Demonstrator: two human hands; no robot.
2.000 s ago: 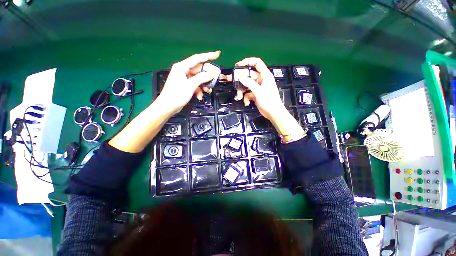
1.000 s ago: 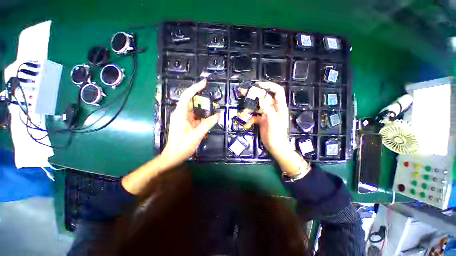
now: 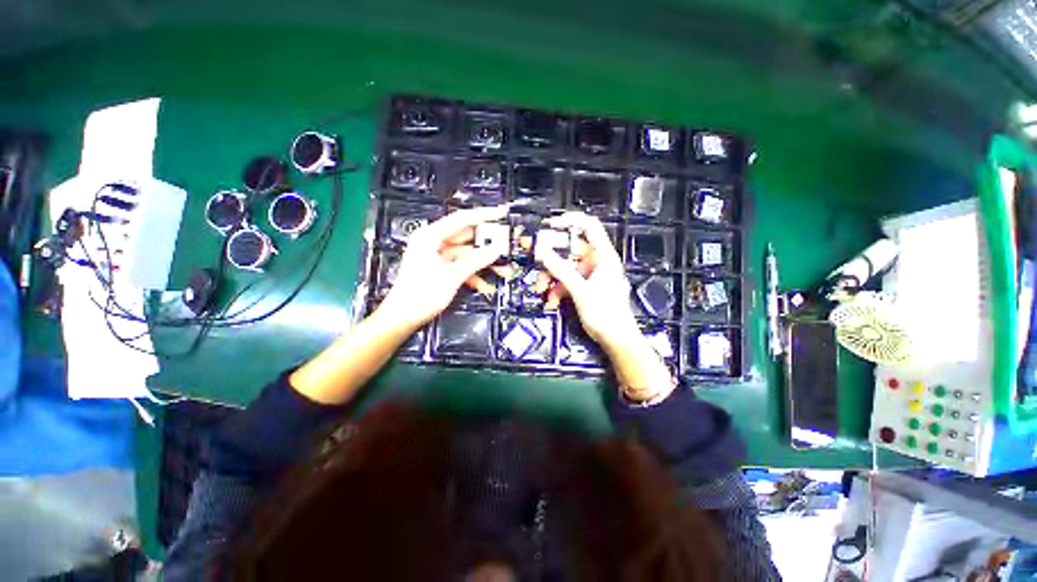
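Observation:
My left hand (image 3: 438, 264) is over the middle of the black blister tray (image 3: 747, 284) and holds a small square watch part (image 3: 491, 239) with a pale face showing. My right hand (image 3: 591, 279) is close beside it and holds another small square part (image 3: 553, 243), pale on its visible face. A small orange-gold bit, perhaps a flex cable (image 3: 524, 242), shows between the two parts; whether it joins them I cannot tell. The tray pockets hold black watch parts and QR-labelled parts (image 3: 708, 206). The fingers hide several middle pockets.
Round silver-rimmed black pucks (image 3: 292, 213) with black cables lie left of the tray. A white power strip (image 3: 154, 233) is farther left. To the right are a slim silvery tool (image 3: 773, 298), a dark smartphone (image 3: 812, 381), a cream fan (image 3: 871, 329) and a dotted button panel (image 3: 932, 415).
The view has shifted. Since one second ago the hands have drawn closer together, and the held parts now face each other with pale faces showing. Two seconds ago both hands were over the tray's far rows.

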